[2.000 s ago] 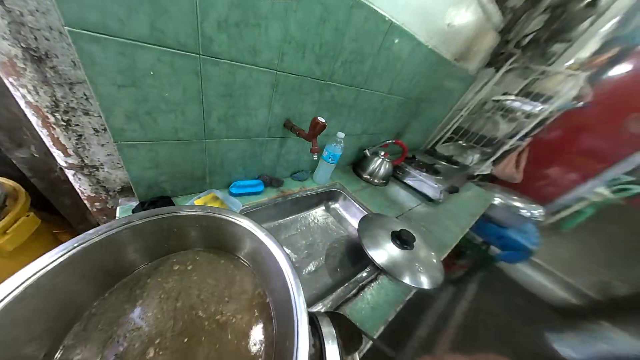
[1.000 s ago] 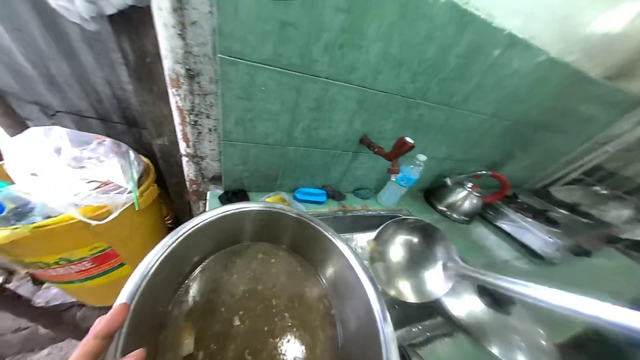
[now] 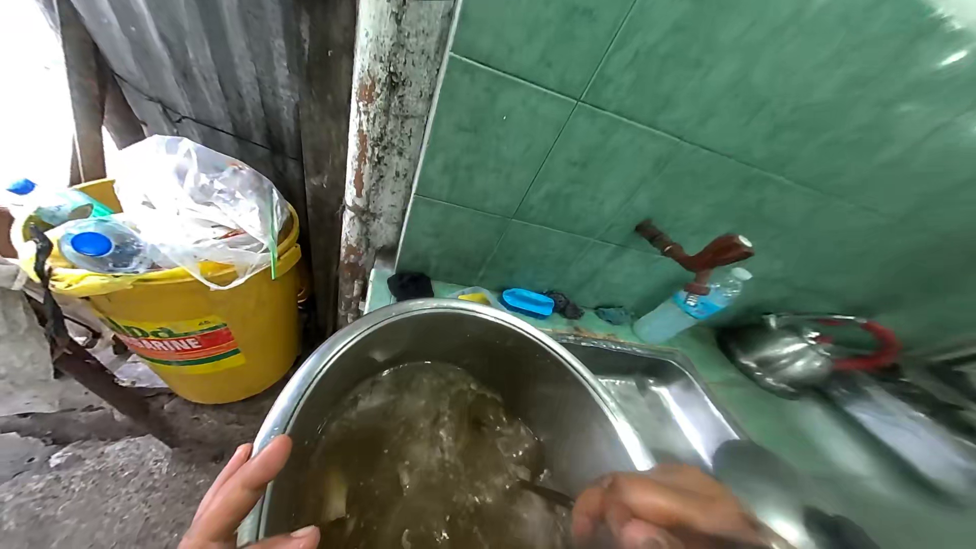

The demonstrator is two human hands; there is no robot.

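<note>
A large steel pot (image 3: 457, 309) holds brown, cloudy broth (image 3: 427, 450) with pale bits in it. My left hand (image 3: 248, 499) grips the pot's left rim, thumb inside and fingers outside. At the lower right, my right hand (image 3: 663, 507) is closed around the handle of a ladle (image 3: 545, 492), whose bowl is hidden under the stirred broth. Behind the pot's right side lies the steel sink (image 3: 648, 404). The pot lid (image 3: 785, 496), blurred, is partly behind my right hand.
A brown faucet (image 3: 698, 255) juts from the tiled wall above a plastic bottle (image 3: 690, 305). A blue soap dish or brush (image 3: 528, 302) lies on the ledge. A kettle (image 3: 793, 354) stands right, beside a blurred stove. A yellow bucket (image 3: 267, 328) with bottles and plastic bags stands left.
The ladle, held above the sink a second ago, is now down in the pot, and the broth is churned. My right hand has come into view. The view has swung left.
</note>
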